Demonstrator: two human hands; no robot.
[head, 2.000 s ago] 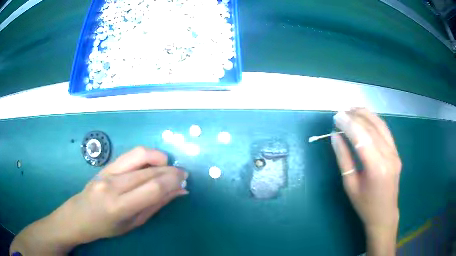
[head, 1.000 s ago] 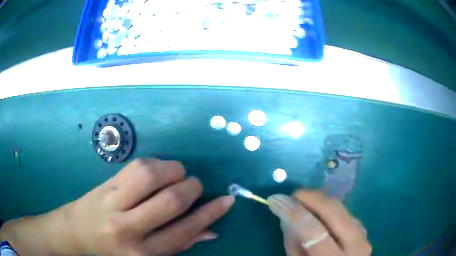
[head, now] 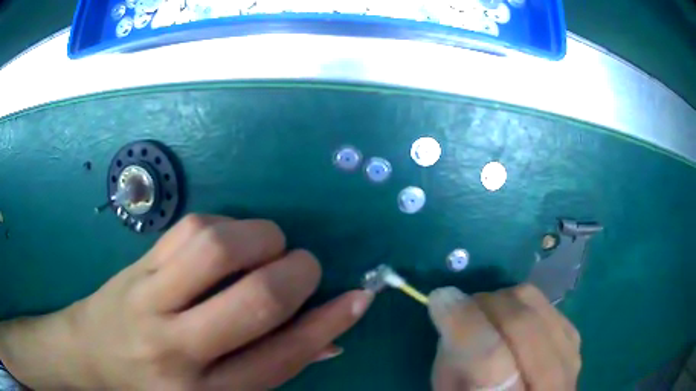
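Note:
My left hand point(head: 229, 305) holds a small clear-silvery disc point(head: 372, 279) at its fingertips, low over the green bench. My right hand point(head: 504, 336), with whitish finger cots, grips a cotton swab point(head: 413, 292) by its yellow stick. The swab's white tip is against the disc. Several loose discs lie beyond my hands, among them a violet-looking one point(head: 347, 158), a bright white one point(head: 425, 151) and one nearer my right hand point(head: 458, 260). The underside of the held disc is hidden.
A black perforated ring part point(head: 145, 187) lies at the left, beyond my left hand. A grey metal bracket point(head: 561, 267) lies at the right, partly behind my right hand. A pale metal rail point(head: 305, 61) crosses the far side, with a blue tray point(head: 320, 32) of discs beyond it.
My right hand has come in from the right, and the swab now touches the disc in my left hand. The view has moved closer to the bench, and the tray shows less.

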